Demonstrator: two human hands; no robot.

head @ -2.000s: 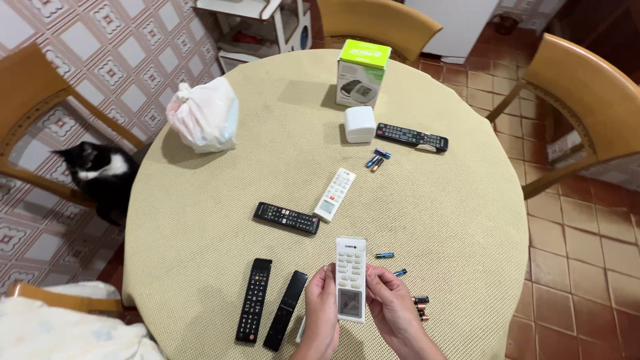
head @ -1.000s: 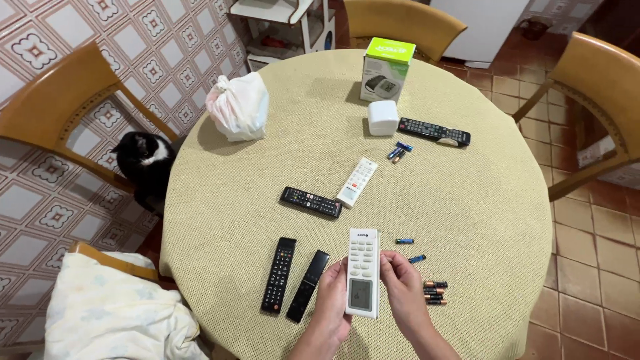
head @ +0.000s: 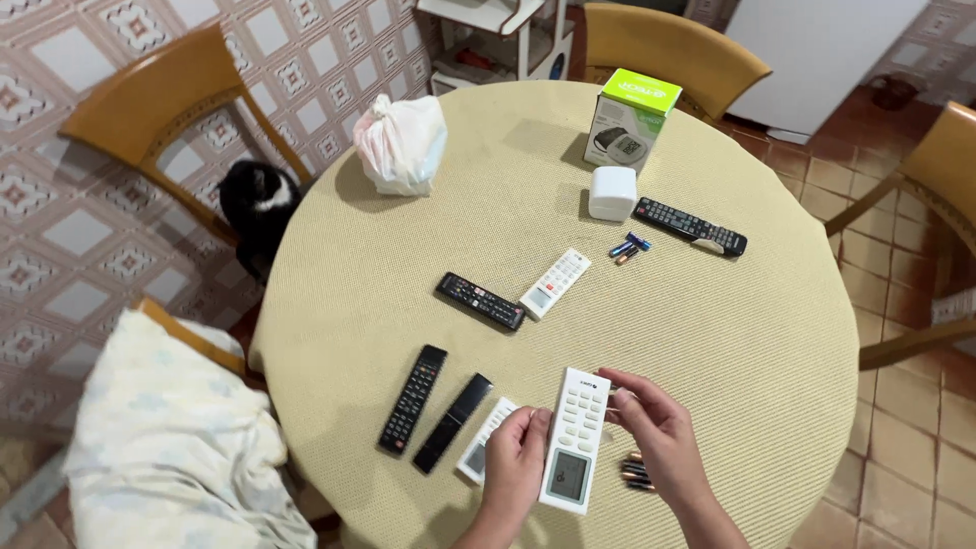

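Note:
Between my hands is a white remote control with a small display (head: 573,438), buttons facing up. My left hand (head: 515,465) grips its left edge. At its upper right edge, my right hand (head: 659,435) has thumb and index finger close together; whether they hold something small is unclear. Another white remote (head: 488,441) lies partly hidden behind my left hand. Left of it lie a glossy black remote (head: 453,422) and a black button remote (head: 412,399). Several batteries (head: 637,471) lie beside my right wrist.
Farther back lie a black remote (head: 480,300), a white remote (head: 556,284), loose batteries (head: 630,248) and another black remote (head: 690,226). A white case (head: 612,194), a green-and-white box (head: 633,120) and a knotted plastic bag (head: 402,145) stand behind. A black-and-white cat (head: 259,210) is at the left.
My right hand has moved up along the remote's right side, and the remote now tilts slightly. The white remote behind my left hand shows more. The view has shifted.

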